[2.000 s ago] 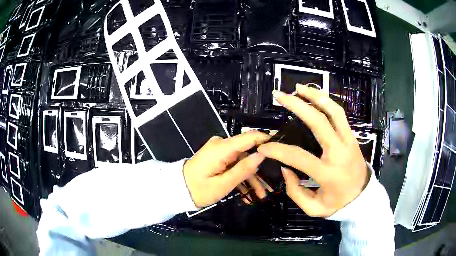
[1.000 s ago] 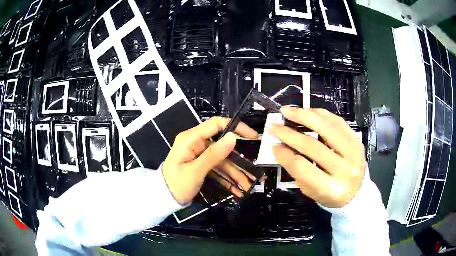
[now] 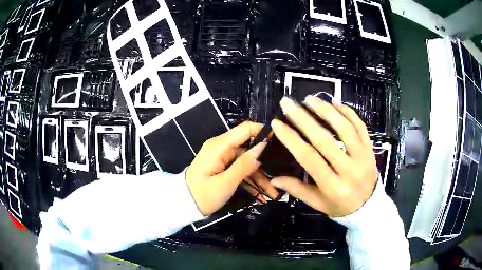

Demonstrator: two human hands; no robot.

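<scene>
My left hand grips the edge of a palm-sized black unit in the centre of the view. My right hand lies over the unit's right side with its fingers spread across it. The unit is dark and partly hidden by both hands; whether a thin piece lies on it I cannot tell. A long adhesive sheet lies slanted left of the hands, with open windows at its far end and black cells nearer me. Its near part passes under my left hand.
Glossy black blister trays lie beneath, holding white-bordered parts. A thick stack of sheets lies at the right. A small grey-clear scrap sits between trays and stack. A red object shows at the lower left.
The black unit was tilted with a white face showing beside it a second ago; now the white face is out of sight and my right hand's fingers lie over the unit.
</scene>
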